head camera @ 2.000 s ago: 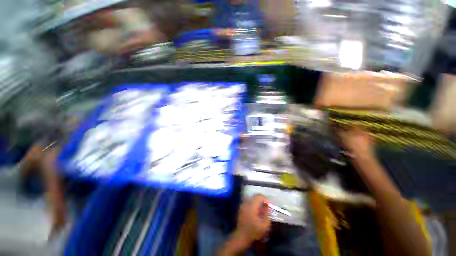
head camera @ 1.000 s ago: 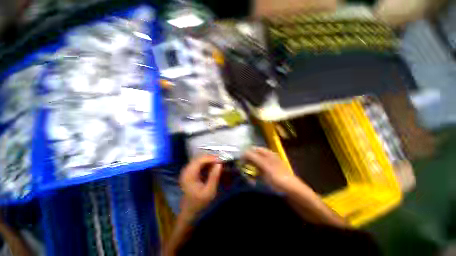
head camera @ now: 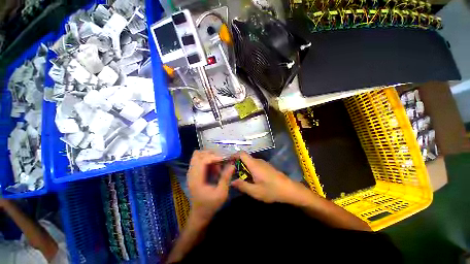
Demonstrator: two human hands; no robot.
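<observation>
My left hand [head camera: 207,180] and my right hand [head camera: 265,180] meet low in the centre, in front of the metal tray [head camera: 263,131]. My right hand's fingers hold a small green circuit board with a yellow part [head camera: 242,171]. My left thumb and fingertips are beside the board; something dark reddish shows between them, too unclear to name. Silver tweezers [head camera: 231,142] lie in the tray. The soldering iron [head camera: 211,100] points down over the tray's back edge from the white soldering machine [head camera: 181,38]. A yellow-olive sponge [head camera: 247,107] lies behind the tray.
Blue trays [head camera: 167,113] full of white housings stand left, above blue crates [head camera: 77,221] with green boards. A yellow crate [head camera: 412,170] stands right, below a black mat [head camera: 376,67] with rows of boards behind it. A black fan [head camera: 265,46] stands beside the machine. Another person's arm [head camera: 28,227] shows lower left.
The view has swung right and steadied. My right hand has come from the boards at the right to the centre and now meets my left hand around the board.
</observation>
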